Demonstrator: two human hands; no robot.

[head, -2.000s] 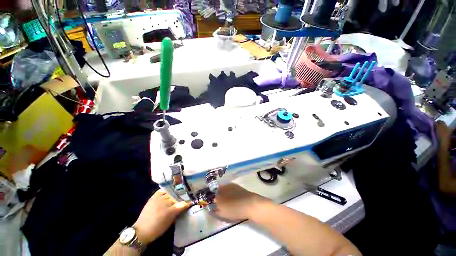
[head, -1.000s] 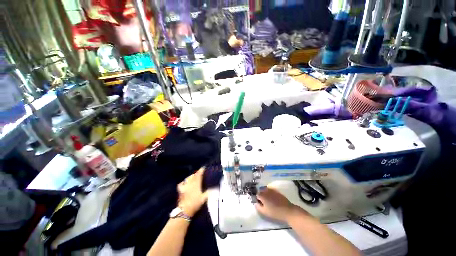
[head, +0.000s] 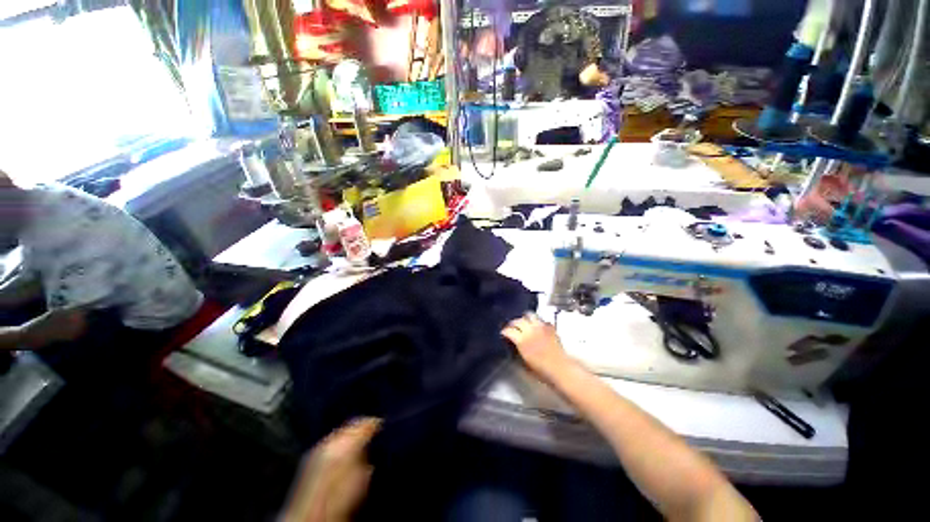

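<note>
A dark garment piece lies bunched over the left end of the white table, its near part hanging over the front edge. My left hand, blurred, is shut on its near edge. My right hand rests on its right side, just left of the needle area; its fingertips are at the cloth, and whether they grip it cannot be told. The white sewing machine stands to the right, with no cloth seen under its needle. Black-handled scissors lie against the machine body.
A slim black tool lies right of the machine bed. A green stick stands behind the head's left end. A red and white bottle and yellow box are at back left. A seated person is at far left.
The view has turned left. My right hand has left the needle area and moved left to the cloth. My left hand has come down to its near edge. The cloth is now bunched nearer me.
</note>
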